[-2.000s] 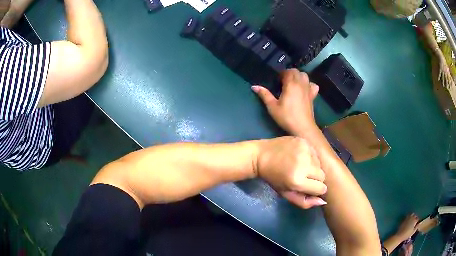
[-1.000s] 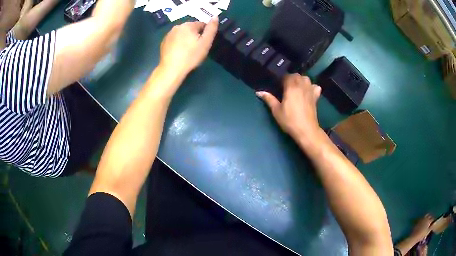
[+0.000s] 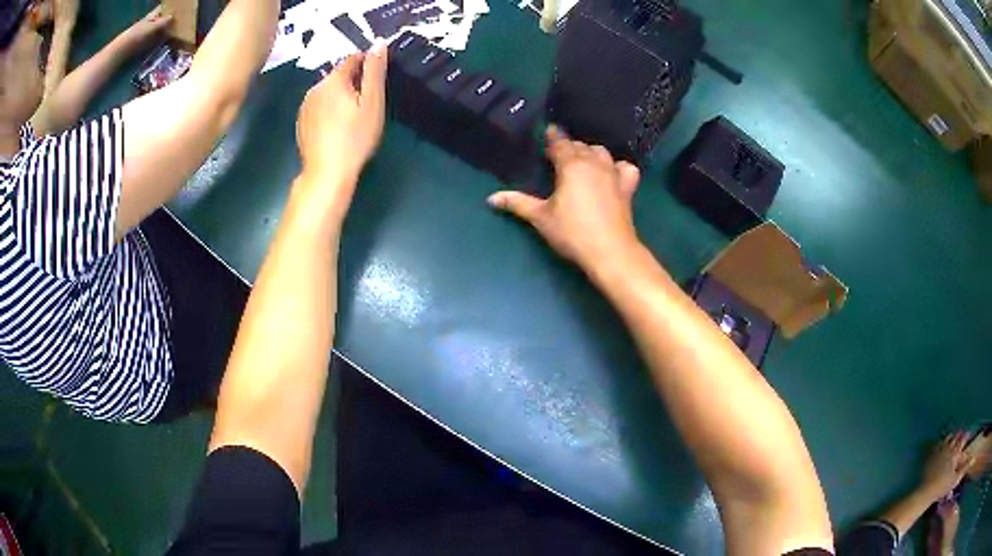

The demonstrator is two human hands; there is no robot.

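Note:
A row of several upright small black boxes [image 3: 468, 119] with white marks on their top ends stands on the green table. My left hand [image 3: 343, 119] is at the row's left end, thumb and fingers close together against it. My right hand [image 3: 582, 201] is at the right end, fingertips against it and thumb spread out. The row sits between both hands; the contact surfaces are partly hidden. An open retail box [image 3: 778, 280] with a raised brown lid is right of my right forearm, which partly hides it; something shiny shows inside.
A tall black tray stack [image 3: 615, 81] stands behind the row, a single black tray [image 3: 729, 172] to its right. Loose papers [image 3: 299, 38] lie at the far left. A co-worker in a striped shirt [image 3: 82, 272] is at the left; another person's hands [image 3: 949, 467] are lower right. Brown cartons [image 3: 925, 81] are upper right.
My left hand has moved from over my right forearm to the row's left end. The row and my right hand have shifted left, away from the single tray. The view has shifted too.

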